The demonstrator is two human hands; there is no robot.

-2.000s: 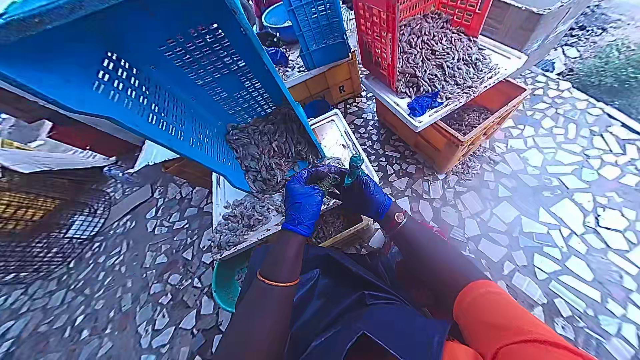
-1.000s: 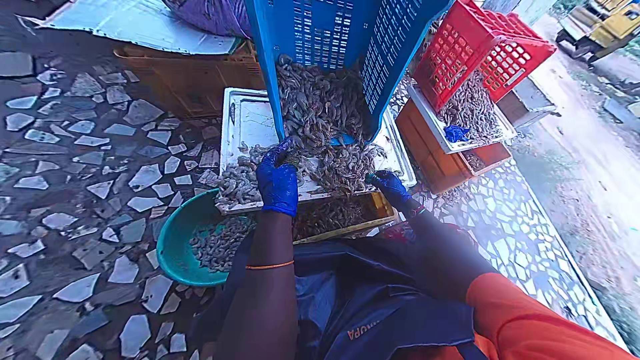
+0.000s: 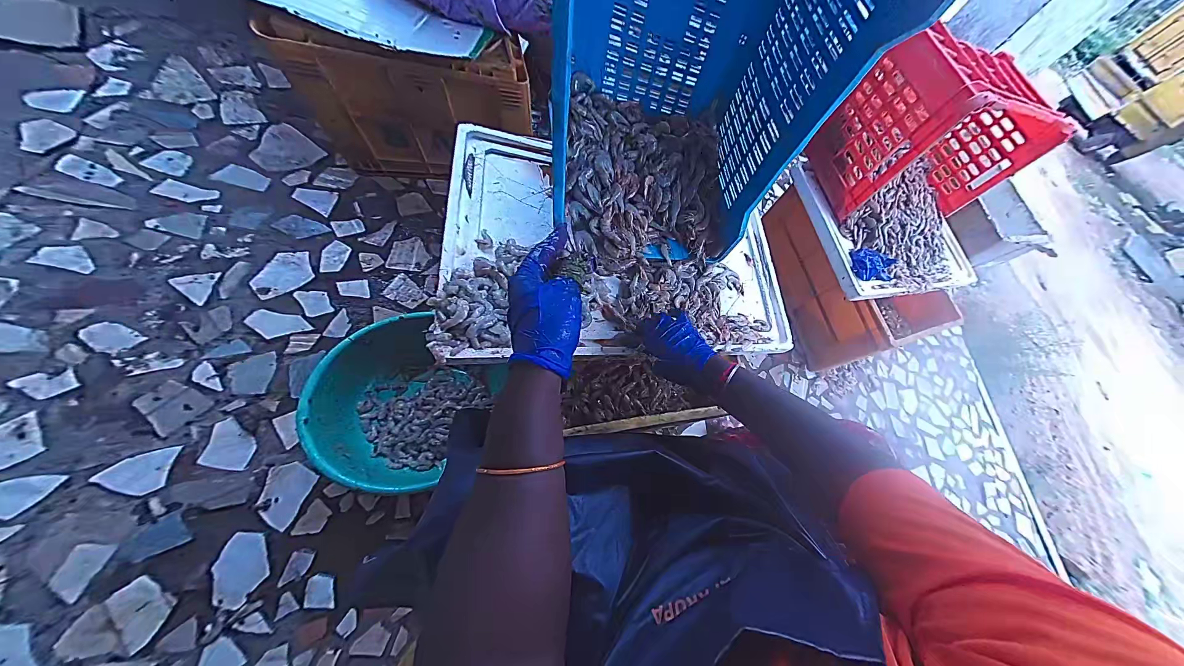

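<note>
A blue plastic crate [image 3: 666,55] lies tipped over a white tray [image 3: 499,190], with raw shrimp [image 3: 638,176] spilling from its mouth. My left hand [image 3: 546,310], in a blue glove, is at the tray's front, curled around something dark greenish that is partly hidden. My right hand [image 3: 678,344], also gloved, touches the tray's front edge beside the shrimp pile; whether it holds a shrimp is unclear. Paler shrimp [image 3: 472,310] are heaped at the tray's left. Below the tray, a yellow-edged container [image 3: 647,421] holds darker shrimp or scraps. A green basin [image 3: 333,421] at the left contains more shrimp.
A red crate [image 3: 902,102] tips shrimp onto another white tray [image 3: 957,273] at the right, above orange crates [image 3: 819,305]. A blue glove or cloth [image 3: 871,265] lies on that tray. A brown crate [image 3: 398,102] stands behind left, on a stone-mosaic floor [image 3: 134,472].
My hands, close together two seconds ago, are now apart. The right hand has moved left along the tray's front since one second ago. The view has swung since the oldest frame.
</note>
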